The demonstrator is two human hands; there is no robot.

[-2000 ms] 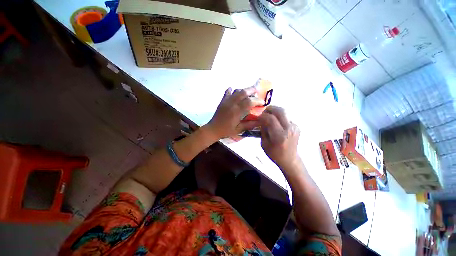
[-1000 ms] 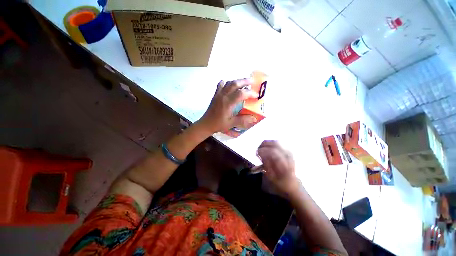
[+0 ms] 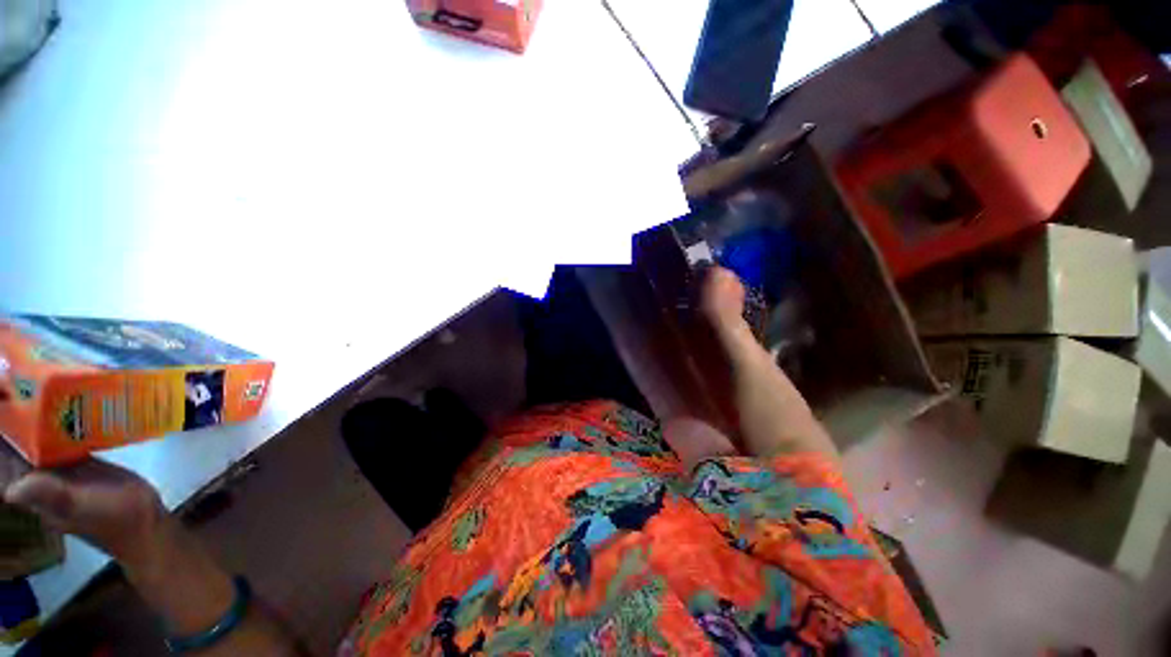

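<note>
An orange, yellow and black retail box is at the left, over the white table's front edge. My left hand is at its near lower side and holds it; most of the fingers are hidden behind the box or cut off by the picture's edge. My right hand is down inside an open brown parts carton below the table. Dark and blue contents lie around it. Its fingertips are blurred and partly hidden, so I cannot tell what they touch.
A flat black phone lies at the table's edge above the carton. Another orange box is at the top. An orange stool and stacked brown cartons stand on the floor at the right.
The view has swung to the right. My right hand has gone from above the table's front edge down into the parts carton. My left hand still has the retail box, now at far left.
</note>
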